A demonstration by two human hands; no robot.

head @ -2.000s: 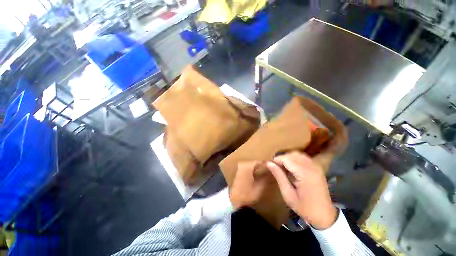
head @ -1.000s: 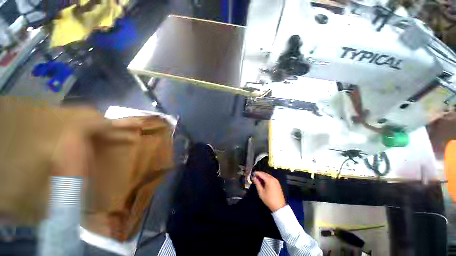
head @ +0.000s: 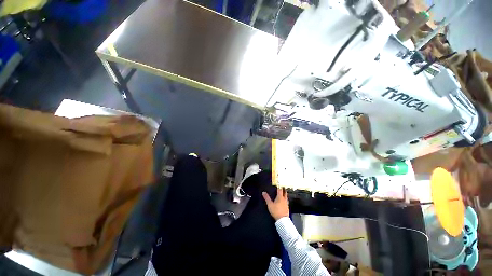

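Brown leather bag bodies (head: 81,183) lie heaped on the low white-topped stand (head: 29,264) at the left. My right hand (head: 278,205) is at the front left corner of the white machine table (head: 334,167), thumb and fingers apart, with nothing seen in it. Its fingertips are at the worn yellow edge; whether they press on it cannot be told. My left hand is out of the picture. The white sewing machine (head: 407,99) marked TYPICAL stands at the right, its narrow dark arm (head: 310,126) pointing left with no work around it.
A metal-topped side table (head: 183,43) stands beyond my knees. An open tray (head: 334,232) with dark tools is under the machine table. A green cap (head: 395,167) and dark cable are at the machine base. An orange disc (head: 446,201) and a pale turquoise object (head: 468,237) are at the lower right.
The bag body held in both hands two seconds ago is at the left stand and out of my hands. My left hand has left the picture. My right hand has moved to the table corner.
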